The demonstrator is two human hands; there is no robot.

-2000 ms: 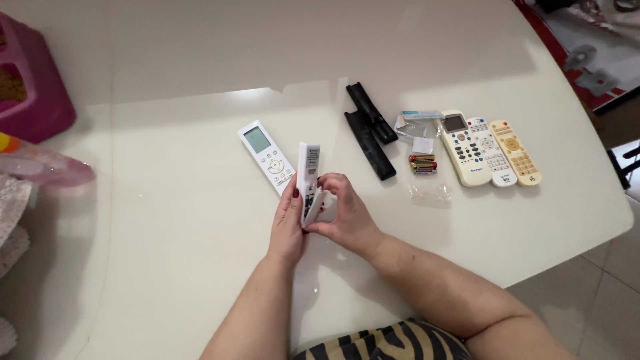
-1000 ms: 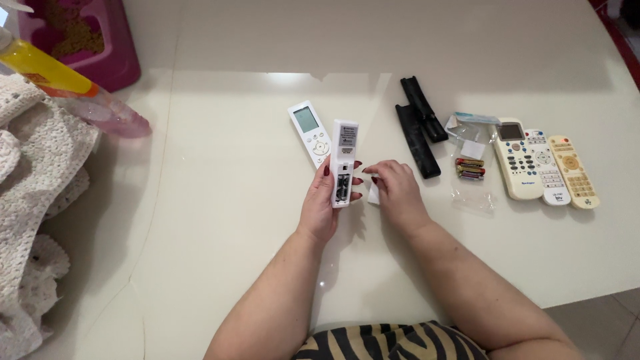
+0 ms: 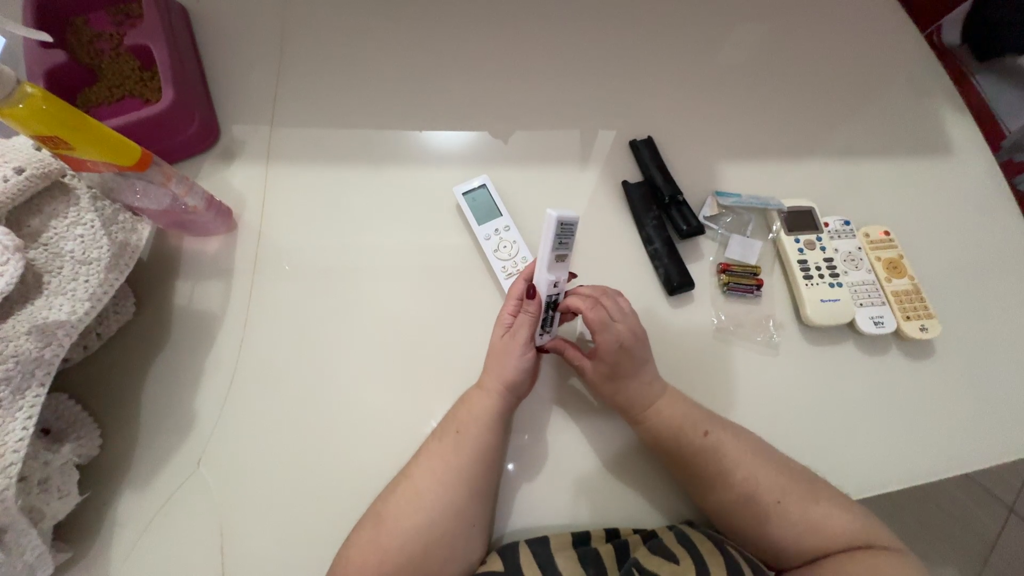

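Observation:
My left hand [image 3: 514,344] grips a white remote control [image 3: 560,252], its back turned up and its battery compartment [image 3: 549,314] uncovered, with dark contents. The fingertips of my right hand [image 3: 612,340] touch the lower right side of that remote; whether they pinch anything is hidden. Just behind and left lies a second white remote [image 3: 494,228] with a grey screen, face up. To the right, two black plastic holders [image 3: 660,240] lie against each other. Beside them, several AA-type batteries [image 3: 740,280] rest on or in a clear plastic bag [image 3: 740,328].
At the right lie a cream remote with a screen [image 3: 828,300], a white remote [image 3: 866,292] and a yellowed remote [image 3: 912,302], side by side. At the left are a purple bowl [image 3: 196,104] with brown pellets, a bottle of pink liquid [image 3: 160,188] and a white crocheted cloth [image 3: 72,256].
One second ago my right hand was apart from the remote, over a white piece on the table; now its fingers touch the remote. Two seconds ago both hands were on it.

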